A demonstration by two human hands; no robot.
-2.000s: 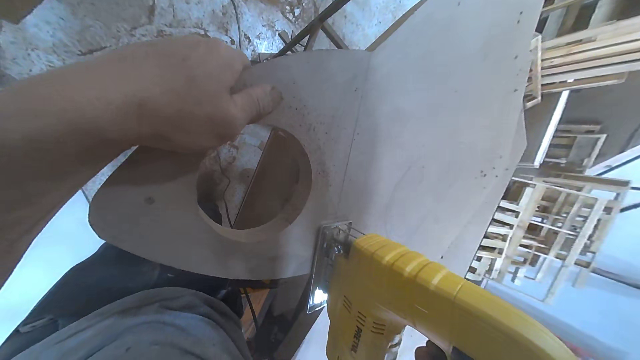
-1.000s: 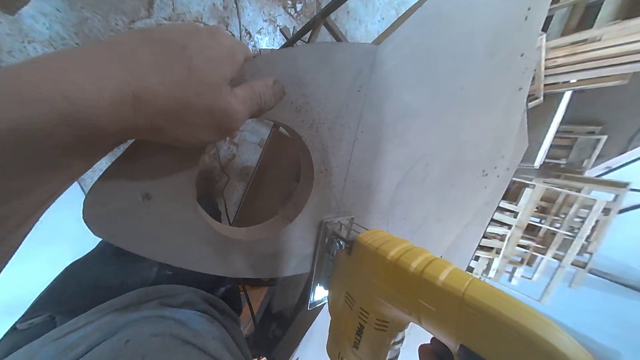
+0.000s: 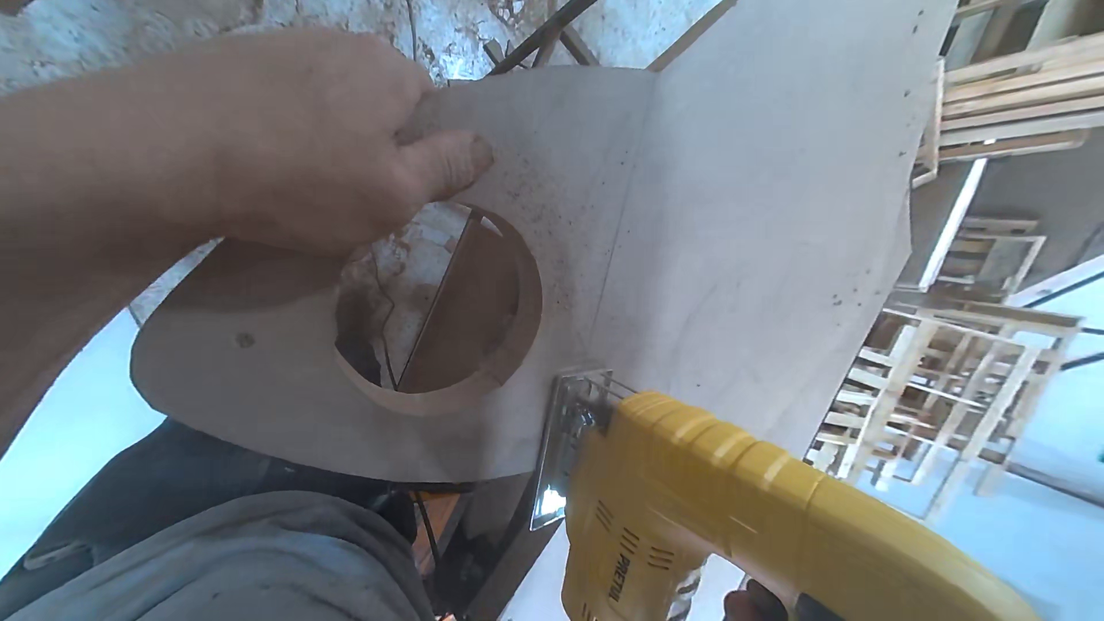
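Note:
My left hand (image 3: 345, 147) rests on a plywood panel (image 3: 724, 216), thumb on its face above a round cut-out and fingers over the far edge. At the lower right a yellow Pretul jigsaw (image 3: 733, 492) sits with its metal base plate (image 3: 573, 440) at the panel's near edge, right of the cut-out. Only a fingertip or two of my right hand (image 3: 752, 602) shows, at the jigsaw's handle; the rest is hidden. A pencil-like line runs up the panel from near the base plate. The blade cannot be made out.
Stacked wooden frames (image 3: 940, 379) and long wooden strips (image 3: 1026, 95) stand at the right. Dark bars (image 3: 548, 34) show beyond the panel's far edge, over a stained floor (image 3: 328, 17). My clothed leg (image 3: 259, 561) is close below the panel's near edge.

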